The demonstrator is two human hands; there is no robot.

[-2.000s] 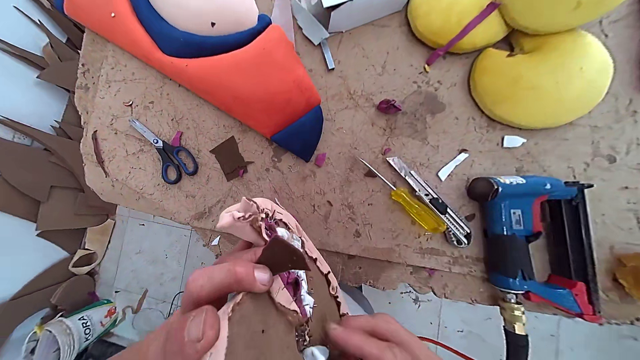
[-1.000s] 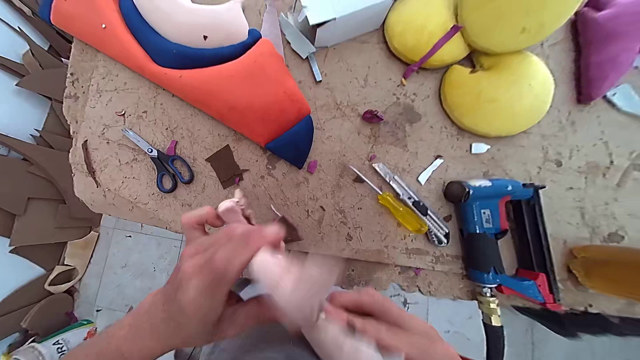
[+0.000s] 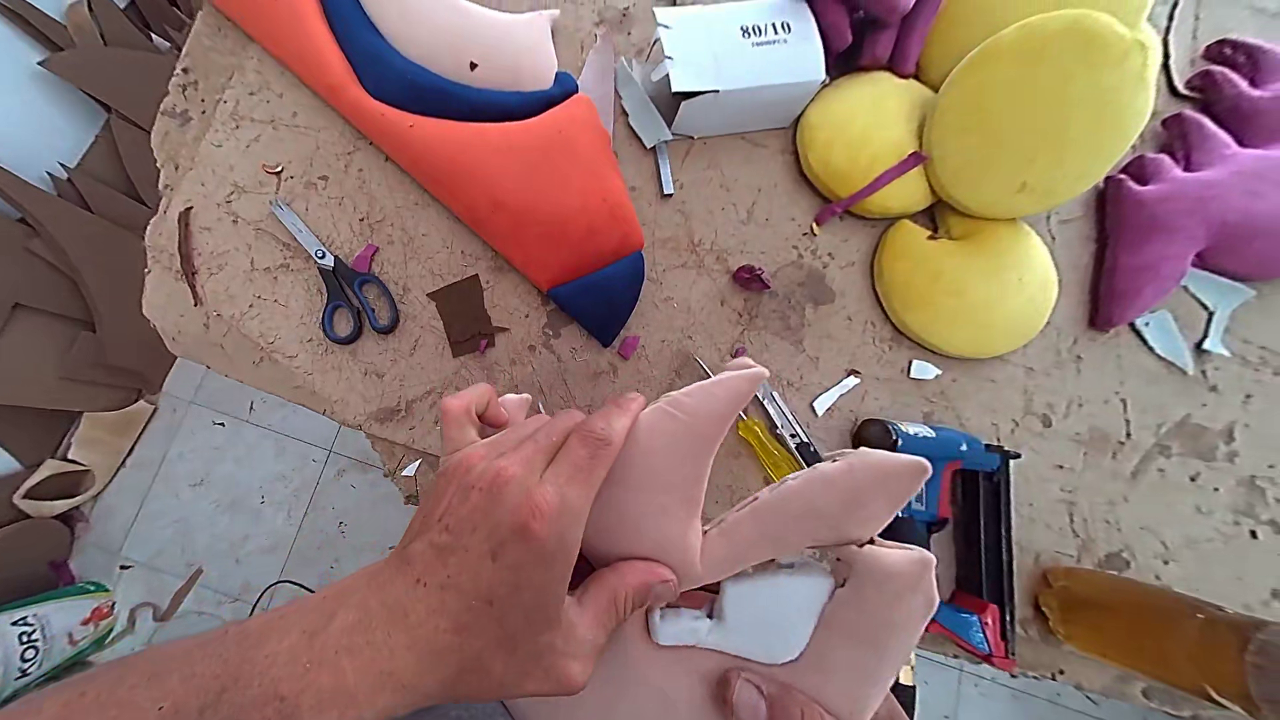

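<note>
A padded shape covered in pale pink fabric [image 3: 650, 480], with pointed prongs, is held close to me over the near edge of the worktable. My left hand [image 3: 510, 530] grips its left side, the thumb pressing beside an opening where white padding [image 3: 775, 610] shows. My right hand [image 3: 765, 695] is at the lower edge of the view, mostly hidden, its thumb against the lower pink part. Behind the prongs lie a yellow-handled screwdriver [image 3: 768, 450] and a snap-off utility knife [image 3: 785, 420], both partly covered.
Scissors [image 3: 340, 280] and a brown scrap [image 3: 465, 315] lie left. An orange and blue padded piece [image 3: 530, 180], a white box [image 3: 745, 70] and yellow padded shapes [image 3: 1040, 115] are farther back. Right are a blue pneumatic stapler [image 3: 970, 540], a purple padded piece [image 3: 1190, 200] and an amber object [image 3: 1150, 625].
The pink piece has been turned over: its open underside showed two seconds ago, and its smooth covered prongs show now. My left hand has moved onto its left side.
</note>
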